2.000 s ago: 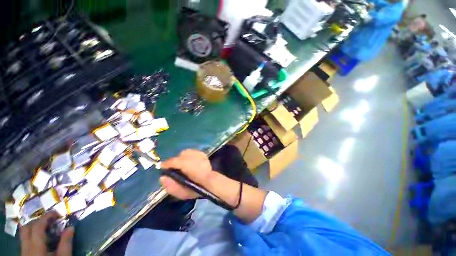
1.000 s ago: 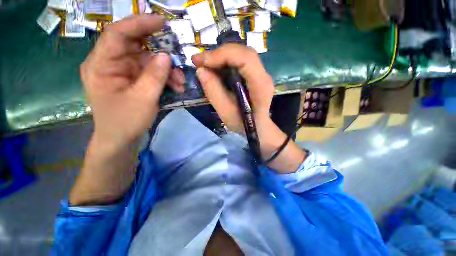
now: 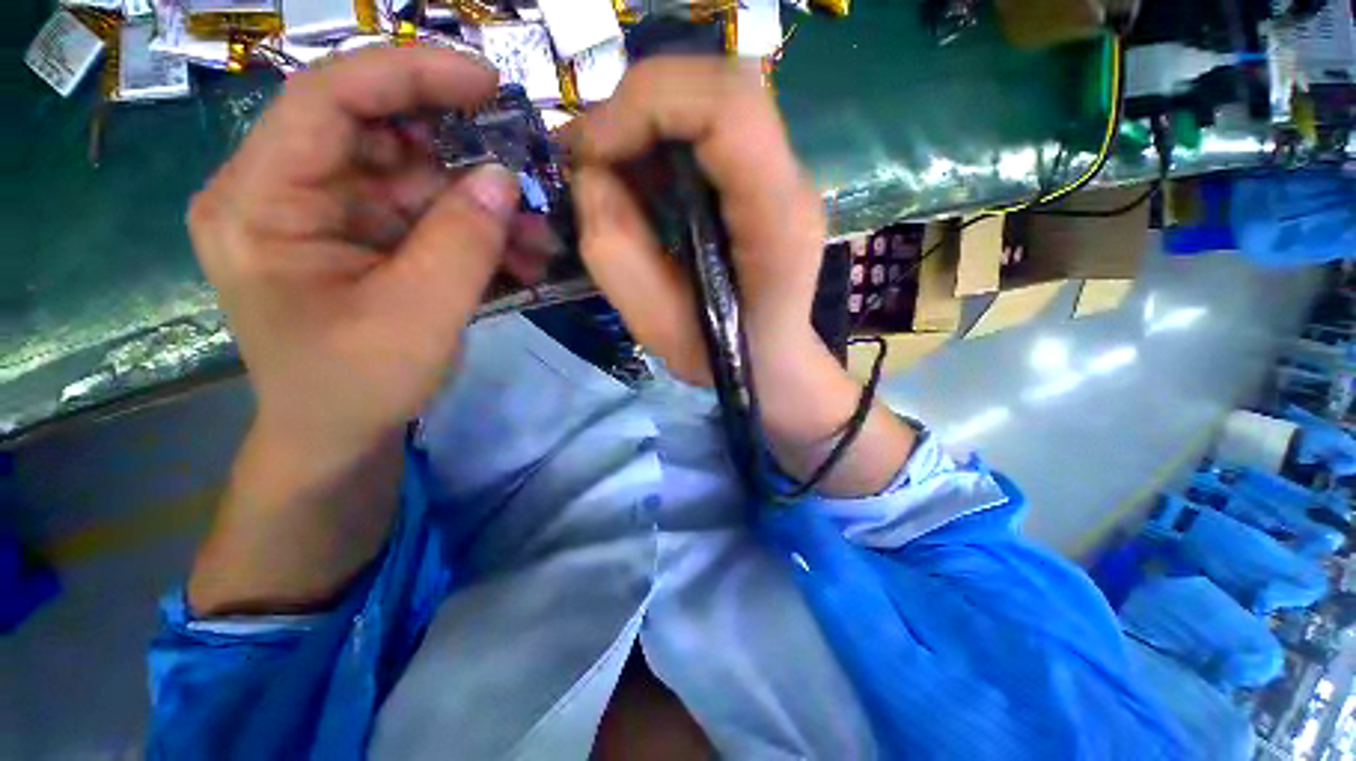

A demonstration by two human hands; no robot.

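Note:
My left hand [image 3: 350,223], bare, pinches a small dark, shiny circuit board assembly [image 3: 498,131] between thumb and fingers at the bench's front edge. My right hand [image 3: 714,208], bare, holds the soldering iron [image 3: 720,320] by its black handle, close beside the assembly. The iron's tip is hard to make out. The iron's cable [image 3: 867,394] loops by the right wrist. Several white battery cells [image 3: 591,33] with amber edges lie heaped behind my hands, partly cut off by the top edge.
The green mat [image 3: 937,134] covers the bench, with a shiny front edge. A yellow-green cable [image 3: 1112,127] hangs over that edge at the right. Open cartons [image 3: 1071,245] stand on the floor below. People in blue [image 3: 1212,595] are at the far right.
Since a second ago, the view has shifted and the cells sit higher in the picture. The iron has turned and its metal shaft no longer shows clearly. My left hand still holds the assembly.

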